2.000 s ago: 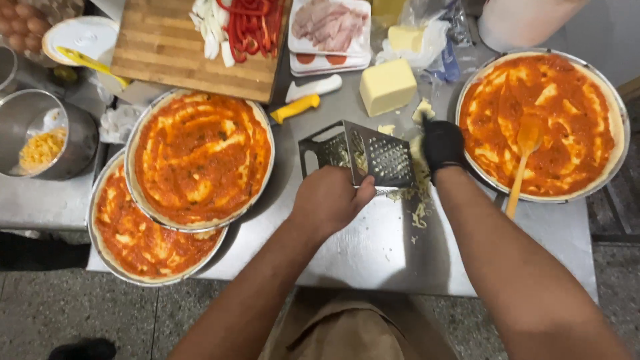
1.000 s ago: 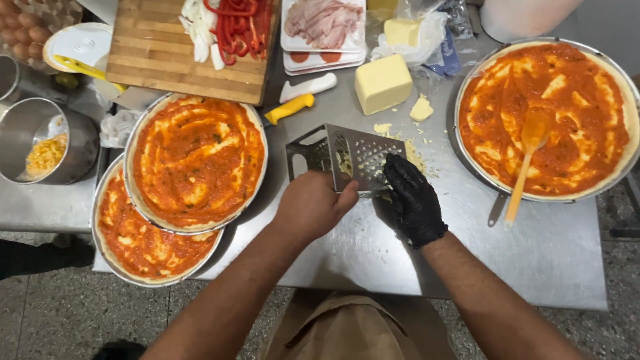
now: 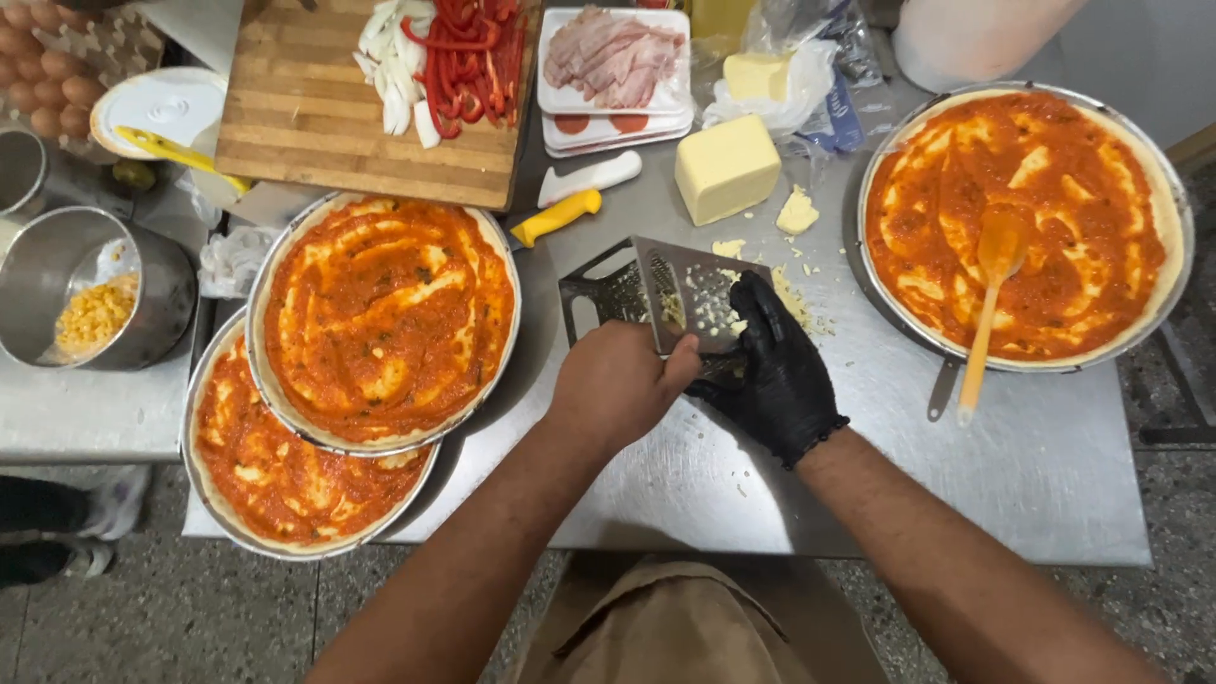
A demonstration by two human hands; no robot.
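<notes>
My bare left hand (image 3: 622,380) grips a metal box grater (image 3: 698,290) that lies tilted on the steel table, its handle end to the left. My right hand (image 3: 774,366), in a black glove, is against the grater's right end, fingertips on the face that bears bits of cheese; whether it grips the grater or holds any cheese cannot be told. Grated cheese (image 3: 798,299) is scattered beside the grater. Behind it are a cheese block (image 3: 728,169) and a small cheese chunk (image 3: 797,211).
Sauced pizza bases stand in round pans at right (image 3: 1073,313) and left (image 3: 380,323); a wooden spoon (image 3: 988,313) rests on the right one. Knives (image 3: 559,217), meat trays (image 3: 616,62), a cutting board (image 3: 294,104) with sliced vegetables and a pot (image 3: 157,313) of corn surround the workspace. A person's feet show lower left.
My right hand was beyond the grater's right end two seconds ago, then moved to its near side; now its fingers are on the upper face. My left hand keeps its hold.
</notes>
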